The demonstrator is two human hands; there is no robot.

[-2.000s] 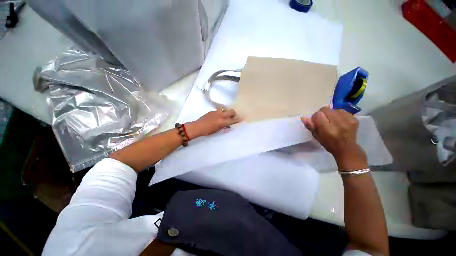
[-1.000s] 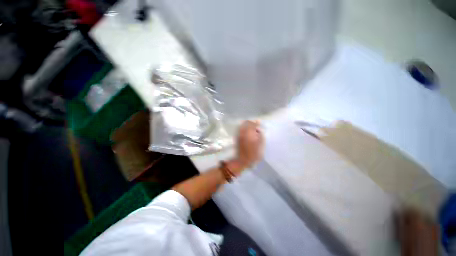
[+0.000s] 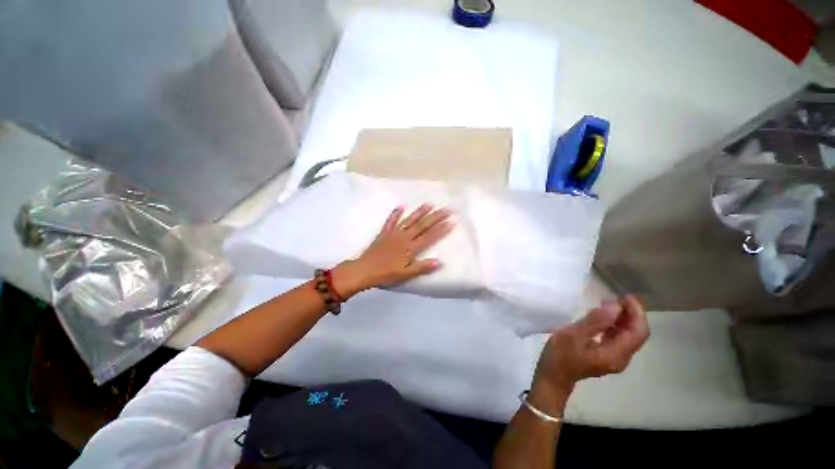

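A beige tote bag (image 3: 435,154) lies flat on white paper sheets (image 3: 439,69), one handle loop showing at its left. Wrapping tissue (image 3: 531,234) covers the near part of the bag and sticks out at both sides. My left hand (image 3: 407,249) lies flat on the tissue with its fingers spread, holding nothing. My right hand (image 3: 600,339) is off the tissue's near right corner with its fingers curled; whether it holds something small cannot be told.
Shiny polybags (image 3: 128,266) lie at the left table edge, below large wrapped totes (image 3: 156,101). A blue tape dispenser (image 3: 579,158) stands right of the bag, with a tape roll (image 3: 472,11) at the far side. An unwrapped tote (image 3: 673,229) stands at right. A red tray (image 3: 764,26) is far right.
The tissue now covers more of the bag. My left hand has moved onto the tissue and lies flat. My right hand has left the tissue's edge. The view swung left and came back.
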